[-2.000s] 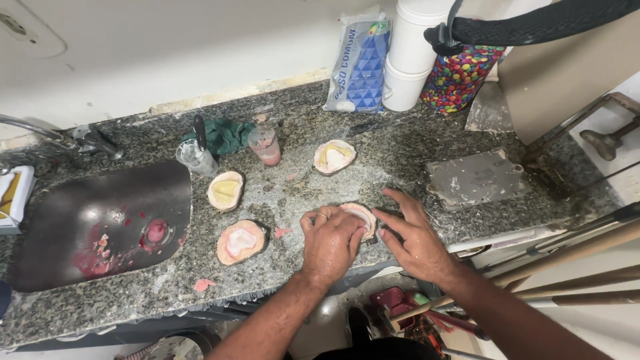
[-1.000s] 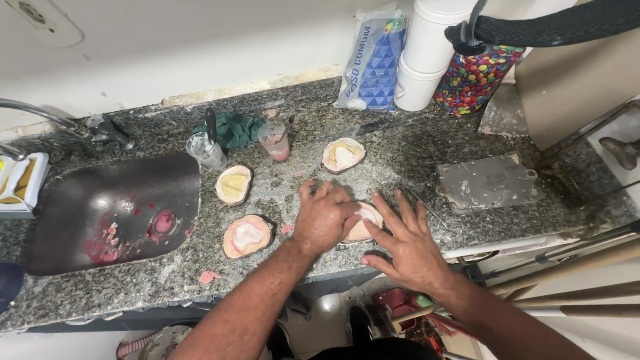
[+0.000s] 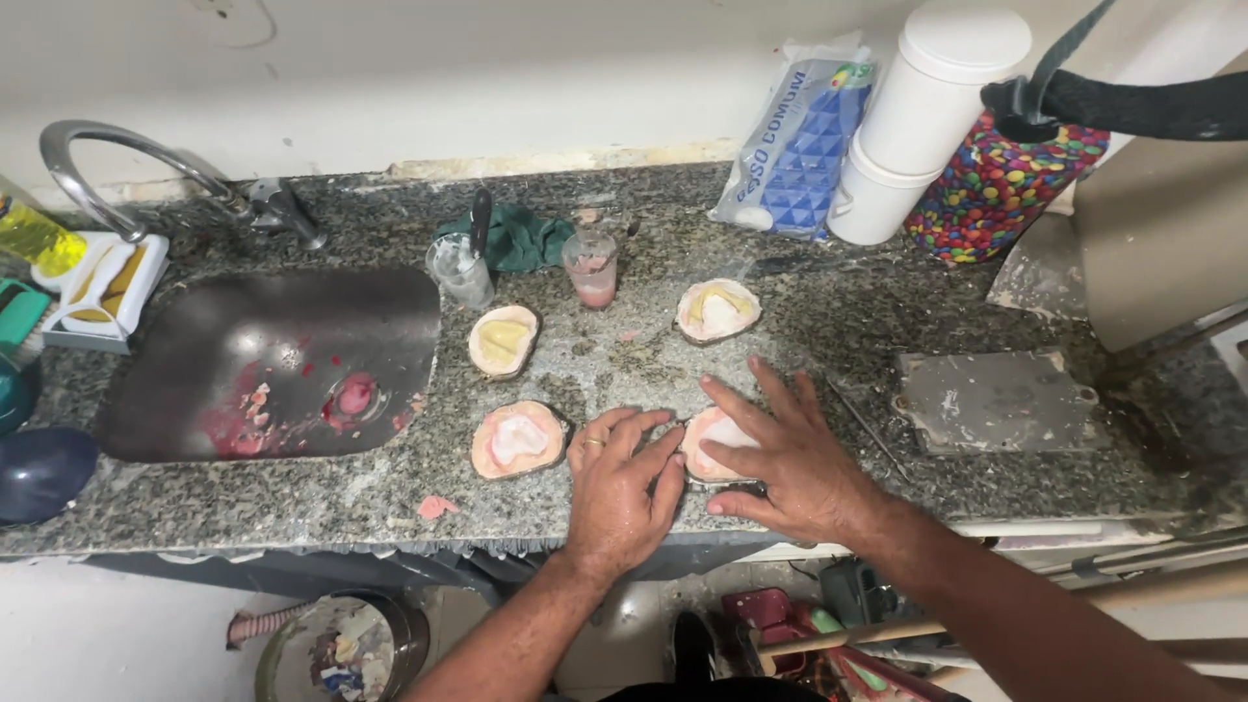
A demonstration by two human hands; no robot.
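My right hand (image 3: 785, 448) lies with spread fingers over a pink-and-white plaster dental cast (image 3: 709, 447), fingertips on its top. My left hand (image 3: 624, 473), with a ring, rests at the cast's left side, thumb and fingers near its edge. Left of that hand sits another cast, pink with a white middle (image 3: 517, 439). Farther back are a cast with a yellowish middle (image 3: 505, 341) and one with yellow and white (image 3: 718, 310). Behind them stand a plastic cup with pink material (image 3: 591, 273) and a cup with white residue and a dark-handled tool (image 3: 460, 273).
A stained sink (image 3: 273, 370) with a faucet (image 3: 146, 166) lies left. Behind are a green cloth (image 3: 522, 239), a plaster bag (image 3: 799, 146) and stacked white tubs (image 3: 916, 117). At right are a thin metal tool (image 3: 868, 424) and a grey metal plate (image 3: 999, 402). A bucket (image 3: 341, 648) stands below.
My left hand has moved from over the cast to its left side. My right hand has moved from the cast's right side onto its top.
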